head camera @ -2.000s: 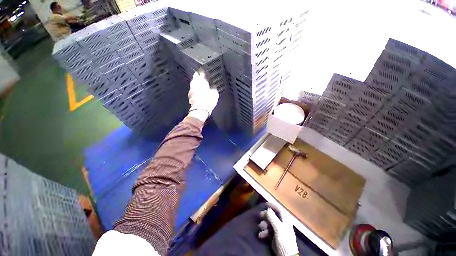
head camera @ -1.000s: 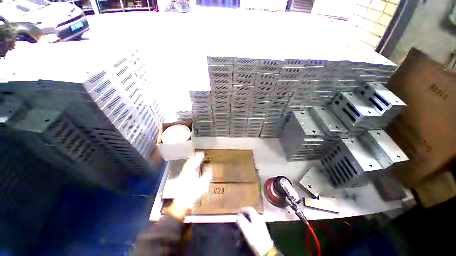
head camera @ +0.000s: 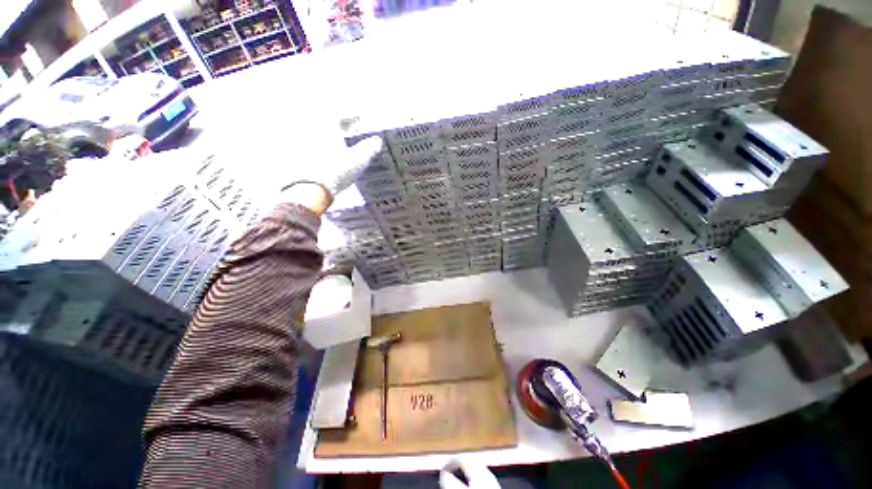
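Observation:
My left hand point(head camera: 346, 170), in a white glove, reaches out to the left end of the back row of stacked grey slotted housings point(head camera: 449, 177). Its fingers are at the upper part of the stack; glare hides whether they grip a housing. My right hand point(head camera: 468, 476), also gloved, is at the bottom edge, mostly cut off, in front of the bench. The disc sander point(head camera: 557, 393) lies on the white bench, right of the brown cardboard marked V28 point(head camera: 440, 411). Neither hand touches the sander.
A T-handle tool point(head camera: 385, 382) lies on the cardboard beside a flat grey plate point(head camera: 337, 384). An open white carton point(head camera: 339, 320) stands behind. More housings stand at left point(head camera: 143, 253) and right point(head camera: 722, 301). Two small plates point(head camera: 626, 359) point(head camera: 652, 410) lie right of the sander.
My left hand has gone from the left stack, over the cardboard, to the back row. The view has swung right from the blue surface. My right hand is now lower and mostly out of view.

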